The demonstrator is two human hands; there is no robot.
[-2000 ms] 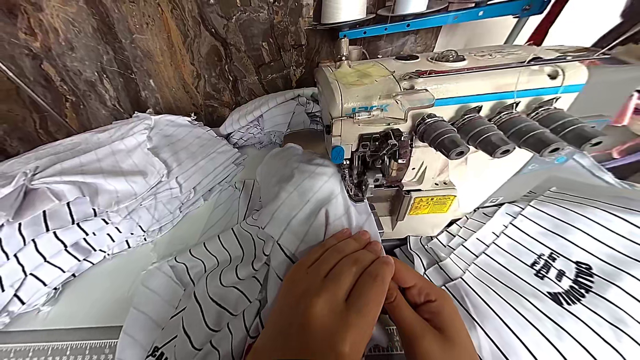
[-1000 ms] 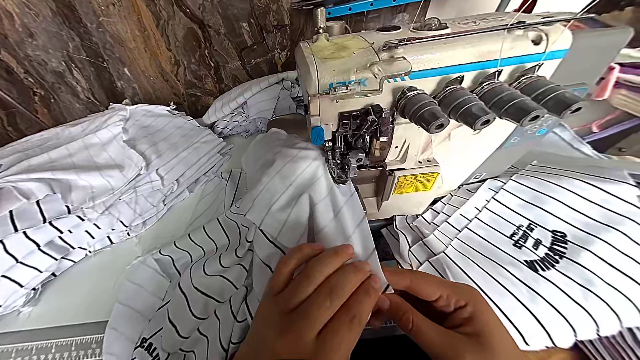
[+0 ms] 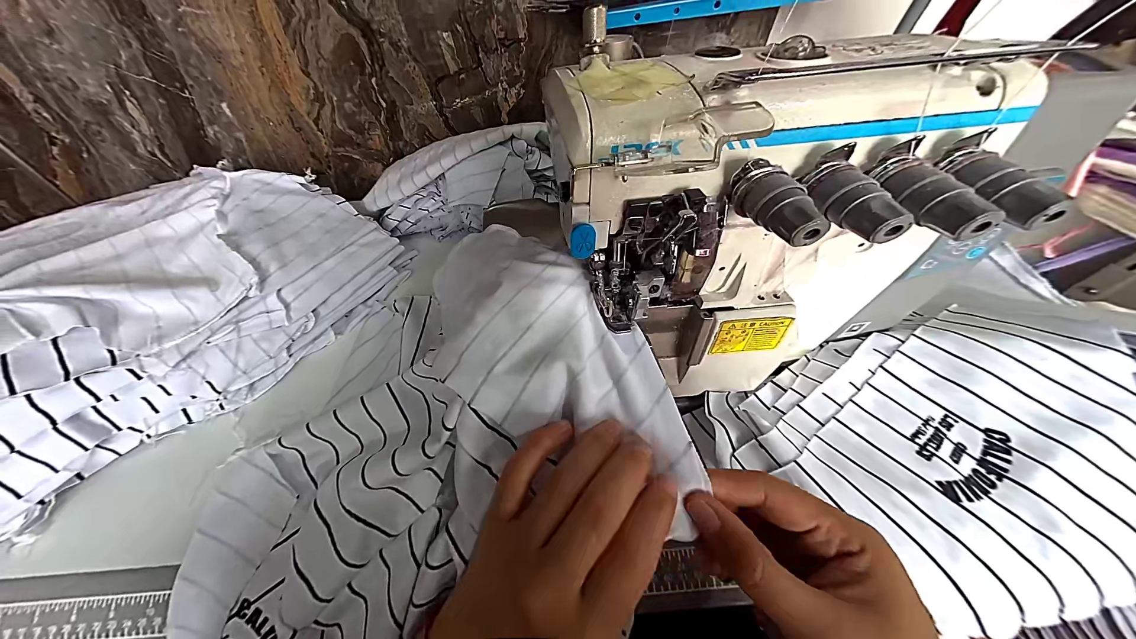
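A white fabric piece with dark stripes (image 3: 541, 346) runs from the needle area of an overlock sewing machine (image 3: 657, 133) down to both hands. My left hand (image 3: 577, 524) lies on the cloth with its fingers spread slightly, pressing it from above; no grip shows. Just right of it, my right hand (image 3: 790, 550) pinches the fabric's edge between thumb and forefinger. The presser area (image 3: 621, 293) sits above the hands, and the cloth covers part of it.
Layered striped cut pieces (image 3: 177, 266) are heaped at left. A stack of striped printed panels (image 3: 976, 444) lies at right. A ruler strip (image 3: 89, 614) follows the table's front edge. Grey tension dials (image 3: 781, 204) stick out from the machine, and a dark marbled wall (image 3: 266, 80) stands behind.
My right thumb and forefinger now show plainly on the fabric edge, and my left fingers are farther apart than two seconds ago. The fabric still lies at the machine.
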